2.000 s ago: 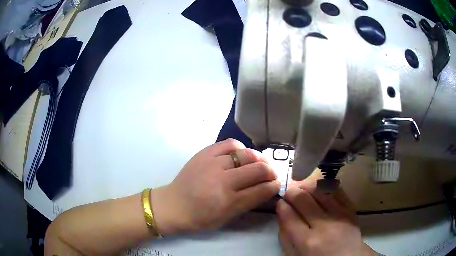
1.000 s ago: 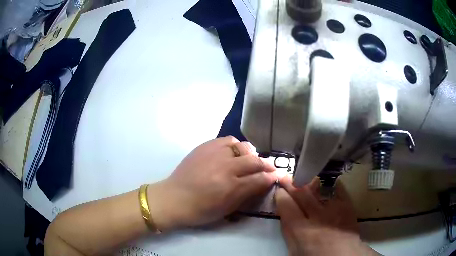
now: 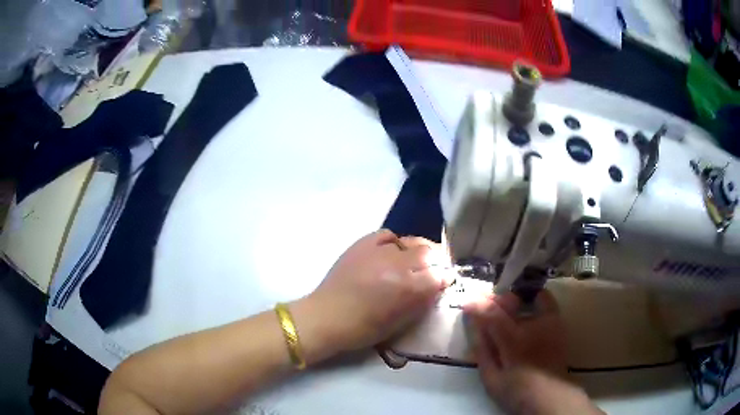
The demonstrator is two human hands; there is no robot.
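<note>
A dark curved cloth piece [image 3: 415,203] runs from the back of the table to the left of the machine head. Its near end goes behind the fingers of my left hand [image 3: 381,280], which are closed on it beside the needle area. Glare and blur hide the fingertips. My right hand [image 3: 519,340] is blurred, low on the tan machine bed under the head, fingertips near the bright needle plate [image 3: 466,293]. What it holds, if anything, is hidden. The white sewing machine head [image 3: 519,182] stands above both hands. The needle cannot be made out.
Another dark curved piece [image 3: 166,190] lies at left, beside striped stacked strips [image 3: 101,235] and dark cloth [image 3: 97,134] on a pale board [image 3: 49,231]. A red basket [image 3: 462,36] is behind the machine. Blue-handled snips [image 3: 710,374] lie at right. A pale strip [image 3: 418,97] lies behind.
The view has shifted back, so the machine looks smaller and the red basket and snips show. My fingertips have parted somewhat, and the dark cloth edge between them no longer shows.
</note>
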